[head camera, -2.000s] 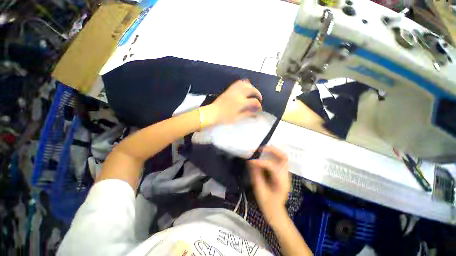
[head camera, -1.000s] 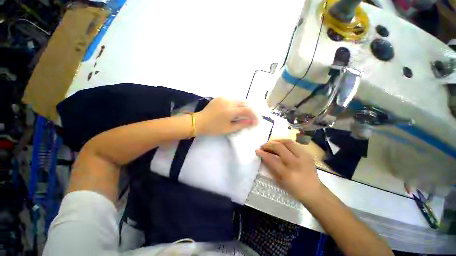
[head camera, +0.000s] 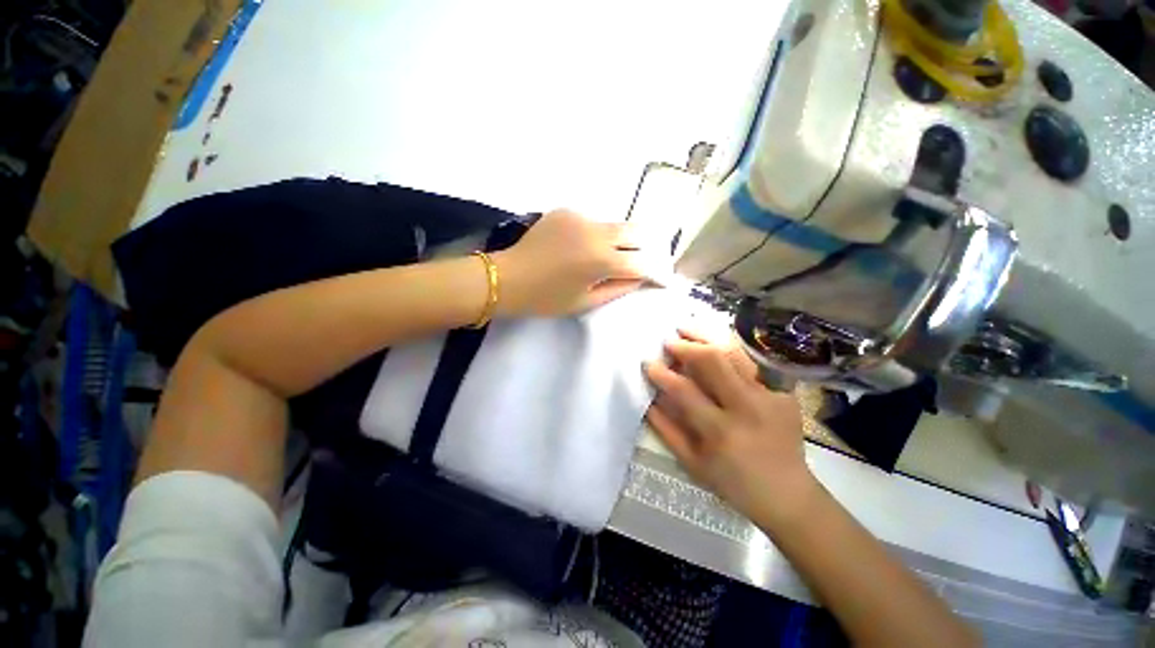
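Note:
A pale panel (head camera: 545, 418) with a navy stripe lies over the table's front edge, its upper corner at the brightly lit needle area. The needle itself is lost in glare. A large navy panel (head camera: 279, 247) lies behind and left of it, partly under my left forearm. My left hand (head camera: 570, 268), with a yellow bracelet at the wrist, holds the pale panel's upper edge just left of the needle area. My right hand (head camera: 728, 418) holds its right edge in front of the machine head, with bent fingers. The sewing machine head (head camera: 861, 165) covers part of the work.
Navy scraps (head camera: 880, 424) lie right of the needle area. Thread snips (head camera: 1074, 551) lie at the table's right. A printed ruler (head camera: 690, 500) runs along the front edge. Cardboard (head camera: 108, 139) is at the left end, with a blue crate (head camera: 95, 392) below. Yellow rings (head camera: 969, 57) sit on the machine.
Both hands have come together at the needle area with the pale panel, which is now spread out with its stripe showing. The view has moved closer to the machine head.

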